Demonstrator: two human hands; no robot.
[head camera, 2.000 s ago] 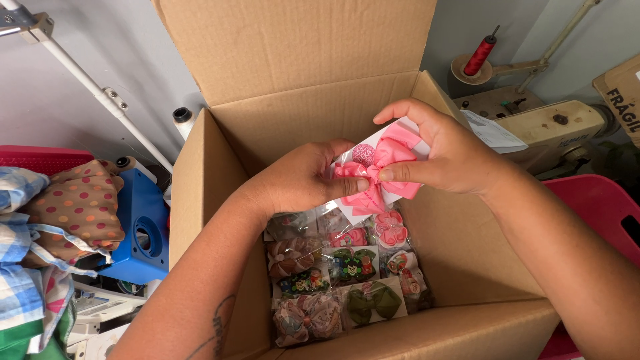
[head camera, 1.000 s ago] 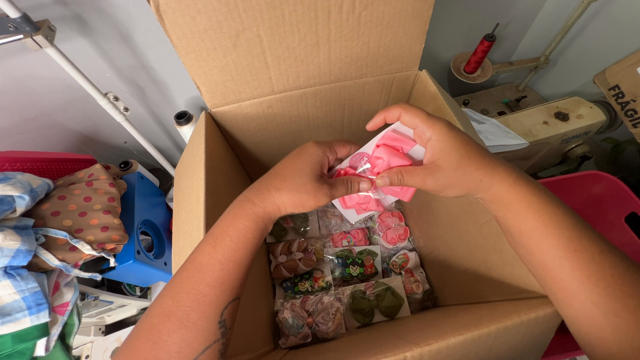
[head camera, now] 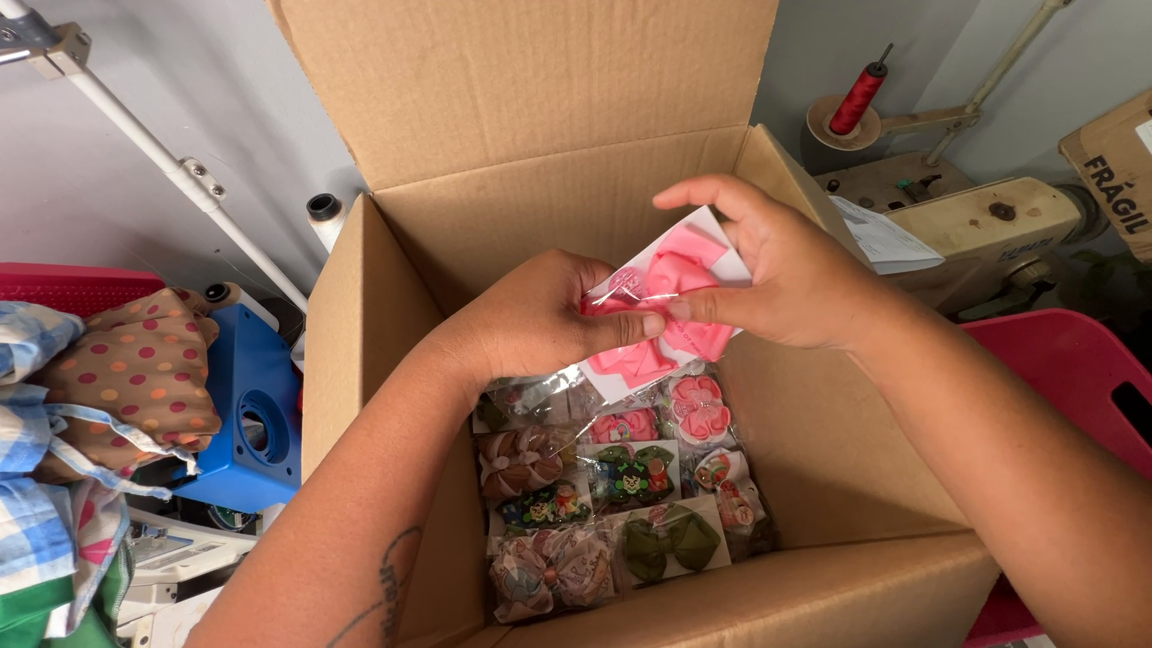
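Note:
My left hand (head camera: 549,315) and my right hand (head camera: 774,270) both grip a pink ribbon bow (head camera: 688,270) on a white card in a clear plastic bag. Both thumbs press on the middle of the bow, tips close together. The card tilts up to the right, above the inside of an open cardboard box (head camera: 837,450). Lower in the box lie several bagged bows on cards: an olive green bow (head camera: 670,542), a patterned light bow (head camera: 551,574), a brown bow (head camera: 522,461), a dark green bow with a figure (head camera: 634,475) and a pink bow (head camera: 700,409).
Behind the box on the right are a sewing machine (head camera: 981,225), a red thread spool (head camera: 858,101) and a carton (head camera: 1111,180). A magenta plastic bin (head camera: 1048,360) stands at right. Polka-dot cloth (head camera: 135,387) and a blue machine part (head camera: 243,405) are at left.
Both hands stay on the bagged pink bow above the box. The card's tilt has shifted a little, and the right index finger now stands out from it.

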